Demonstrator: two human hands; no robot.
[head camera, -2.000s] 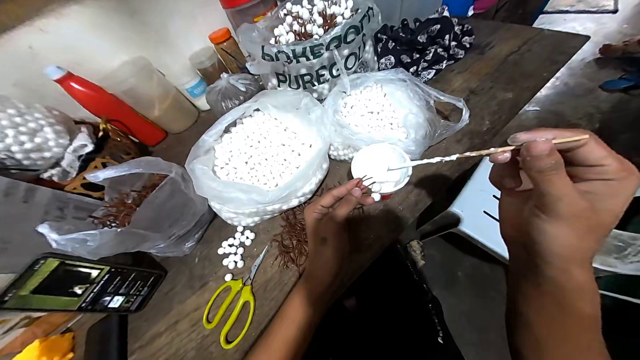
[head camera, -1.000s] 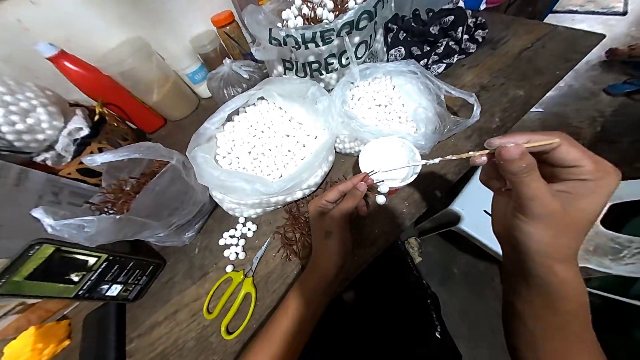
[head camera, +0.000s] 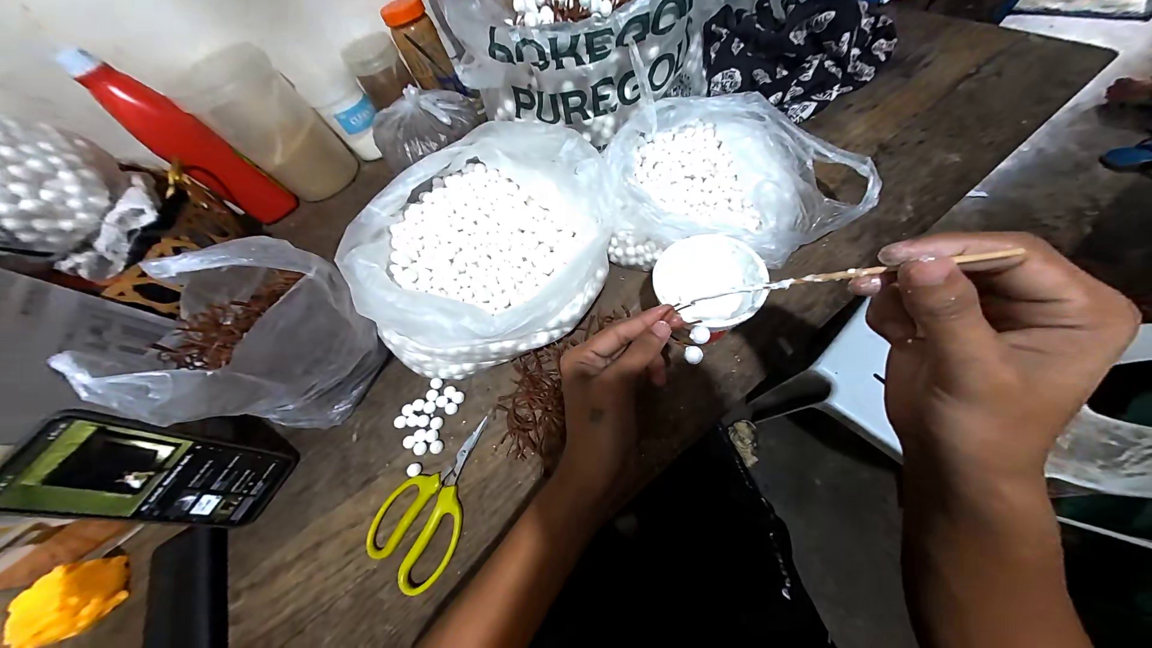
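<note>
My left hand (head camera: 621, 369) pinches a thin brown wire piece, with white foam-like balls (head camera: 697, 344) on its ends beside the fingertips. My right hand (head camera: 981, 324) grips a thin wooden stick (head camera: 864, 273) coated with white paste; its far end reaches over a round white tub (head camera: 711, 270) of white paste, close to my left fingertips. Whether the stick touches the wire is unclear. Under and beside my left hand lies a pile of brown wire pieces (head camera: 531, 405). Two open plastic bags of white balls (head camera: 486, 234) stand behind the hands.
Yellow-handled scissors (head camera: 432, 522) and loose white balls (head camera: 430, 418) lie left of my left arm. Further left are a plastic bag of brown pieces (head camera: 225, 333) and a phone (head camera: 144, 468). Bottles, including a red one (head camera: 189, 135), stand at the wall. The wooden table (head camera: 972, 99) ends near my right hand.
White balls now show below my left fingertips, where two seconds ago none were plainly visible. Both hands keep their holds on the wire piece and the stick.
</note>
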